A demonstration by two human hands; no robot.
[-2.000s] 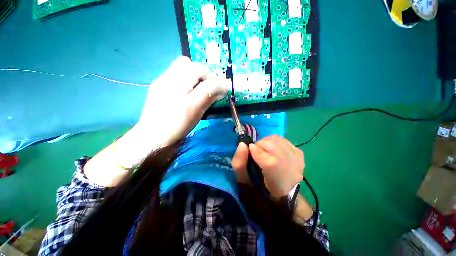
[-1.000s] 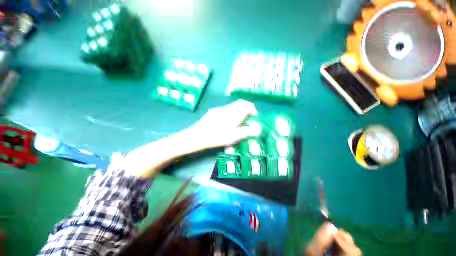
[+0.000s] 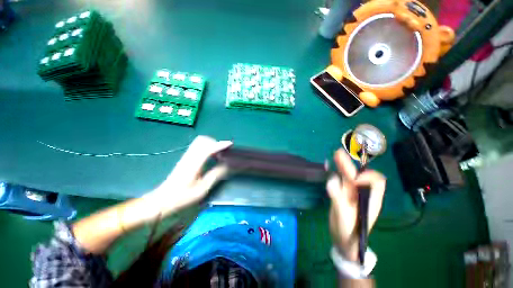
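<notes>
A black flat tray is raised and tilted, seen nearly edge-on and blurred. My left hand grips its left end. A thin solder wire trails left from that hand across the mat. My right hand holds the soldering iron upright, its tip over the round yellow-and-black pot. Fingers of my right hand are at the tray's right end; whether they grip it is unclear. No circuit board panel shows on the tray from this angle.
Beyond the hands are a tall stack of green panels, a smaller pile with white labels and a silvery-patterned pile. At right are a smartphone, an orange fan and a black soldering station with a cord.
The tray has gone from lying flat to raised and tilted. My left hand has moved from the panel to the tray's left end. My right hand has come up to its right end with the iron.
</notes>
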